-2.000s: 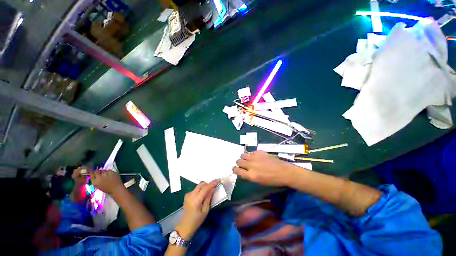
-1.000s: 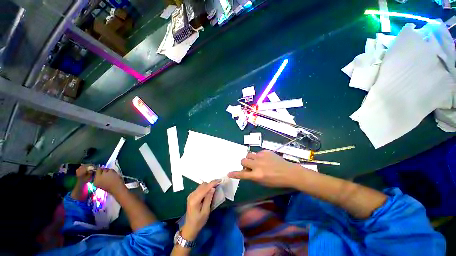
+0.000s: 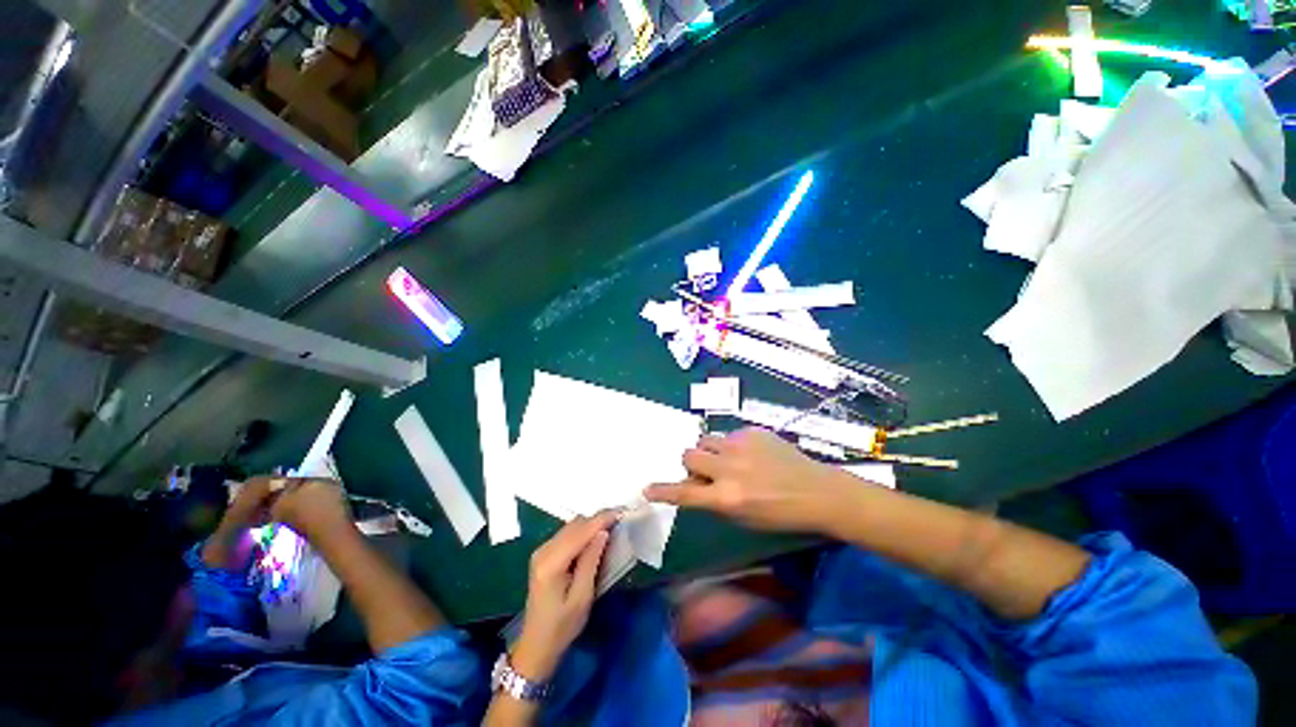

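Note:
My left hand [image 3: 566, 580], with a watch at the wrist, grips a white-grey flat strip [image 3: 620, 557] at the lower edge of the white sheet [image 3: 576, 447]. My right hand [image 3: 732, 480] is at the strip's upper end, fingertips close together; whether they pinch a small piece cannot be told. Two unlit flat strips [image 3: 495, 452] lie left of the sheet. Right of the sheet is a pile of short white strips [image 3: 782, 358] with thin tan sticks [image 3: 938, 425] and a blue-glowing LED stick [image 3: 772, 233]. A small white piece [image 3: 715, 396] lies by the sheet's corner.
Crumpled white sheets [image 3: 1137, 242] lie at the right, beside a glowing curved strip [image 3: 1137, 53]. A glowing bar [image 3: 425, 305] lies near a grey shelf post [image 3: 242, 315]. Another person's hands [image 3: 292, 509] work at the left. A small carton [image 3: 519, 78] sits across the belt.
My right hand has moved slightly left and down to the strip end. The held strip has shifted between my hands. The LED stick has turned from pink-violet to blue.

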